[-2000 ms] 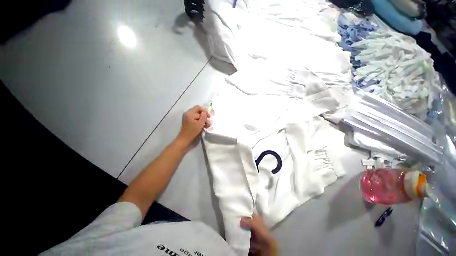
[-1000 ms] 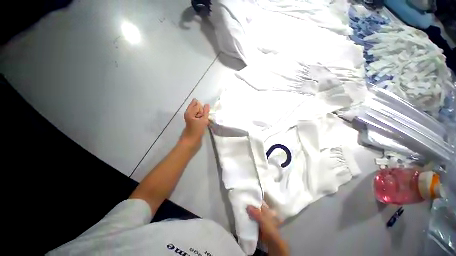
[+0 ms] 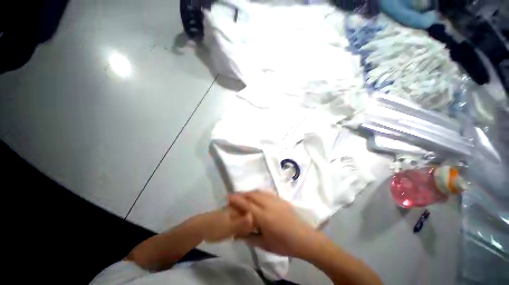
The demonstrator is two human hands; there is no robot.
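Note:
A white shirt lies on the pale glossy table in front of me, its left side folded in a long strip. A dark hanger hook shows on top of the white cloth. My left hand and my right hand meet over the lower part of the folded strip, fingers overlapping. Both hands are blurred, and what is between the fingers is hidden. The strip's lower end shows below the hands.
More white garments are heaped beyond, with black hooks at their left end. On the right are white and blue strips, shiny plastic bags, a pink bottle and a small dark tool.
My left hand has come down from the shirt's left edge to the lower strip. My right hand has moved up and left to meet it. The view has shifted slightly.

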